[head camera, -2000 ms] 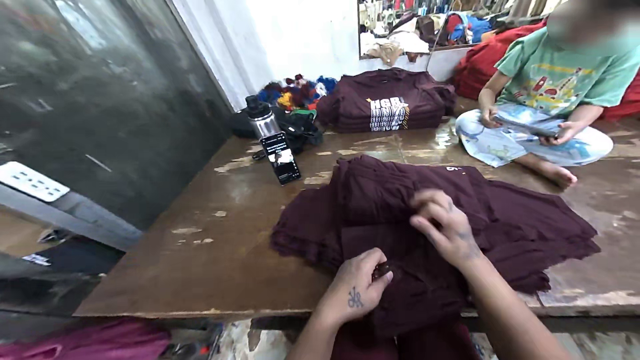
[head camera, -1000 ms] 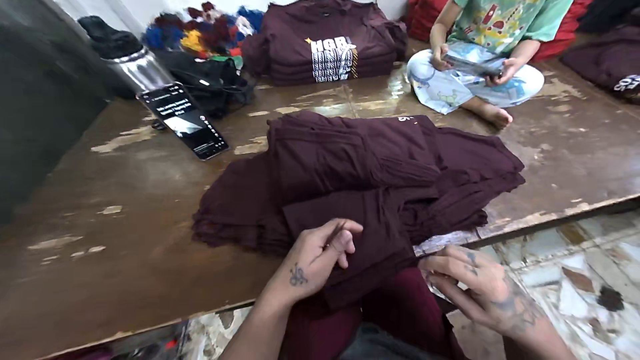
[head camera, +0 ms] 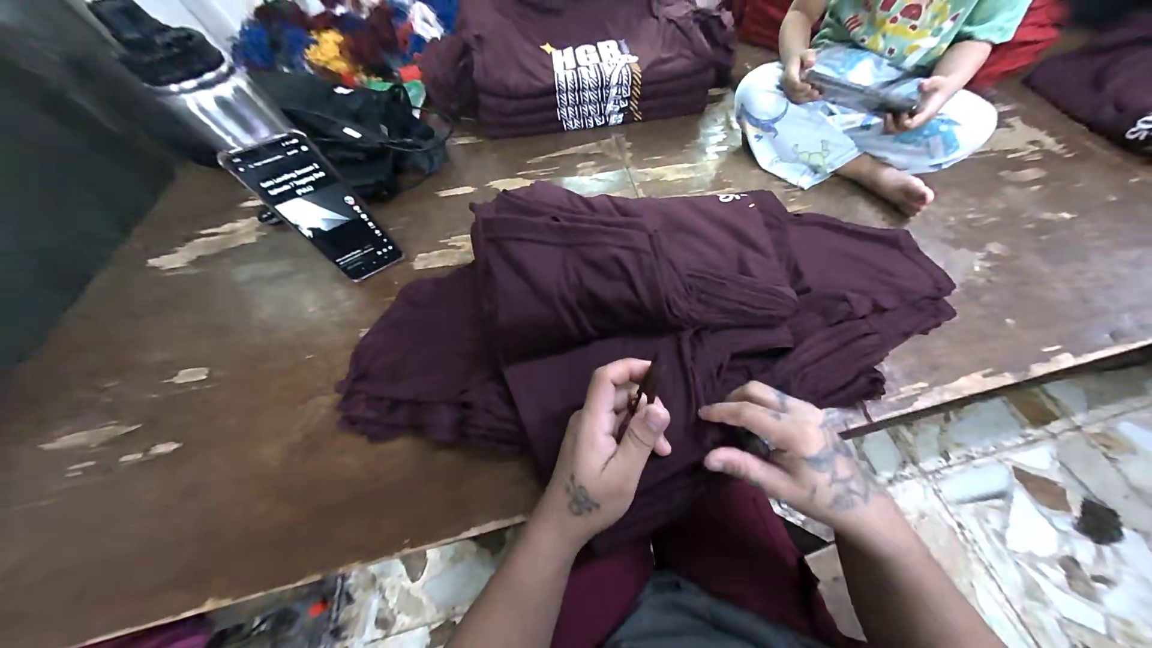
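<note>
A stack of folded maroon fabric garments lies across the wooden table's front part, some of it hanging over the edge toward my lap. Over its lower front layer, my left hand has its fingers curled around a small, thin dark object, too small to name. To its right, my right hand is held over the cloth with thumb and fingers apart, and nothing shows between them.
A phone leans against a steel bottle, beside a black bag. Printed maroon shirts are piled at the back. A seated person holds a device on the table. Bits of coloured cloth lie at the back left.
Two seconds ago my right hand was above the upper folded garments; it has come down to the right of my left hand. The view has shifted closer to the stack.
</note>
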